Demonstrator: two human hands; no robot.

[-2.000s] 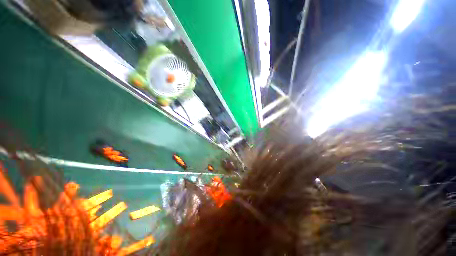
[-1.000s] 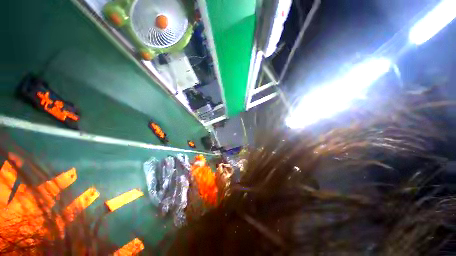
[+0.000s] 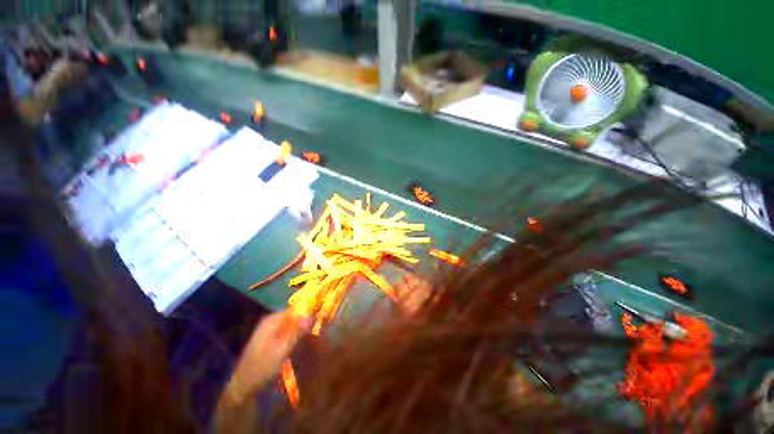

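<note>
A fanned pile of yellow-orange strips (image 3: 352, 246) lies on the green surface in the middle of the head view. My left hand (image 3: 273, 337) is at the pile's lower left edge, blurred; a single orange strip (image 3: 290, 383) shows just below it. My right hand (image 3: 411, 292) is at the pile's lower right edge, mostly hidden by hair. Whether either hand grips a strip cannot be told. One loose strip (image 3: 446, 257) lies right of the pile.
White trays (image 3: 208, 203) lie left. A pale line divides off the belt (image 3: 475, 182), which carries small black-and-orange pieces (image 3: 422, 194). A red-orange heap (image 3: 670, 364) with a slim tool is at right. Behind stand a green fan (image 3: 581, 93) and open box (image 3: 445, 80). Hair covers the lower centre.
The head view has swung from a tilted view along the line to the bench in front. The strip pile is now central, and both hands and the white trays have come into view.
</note>
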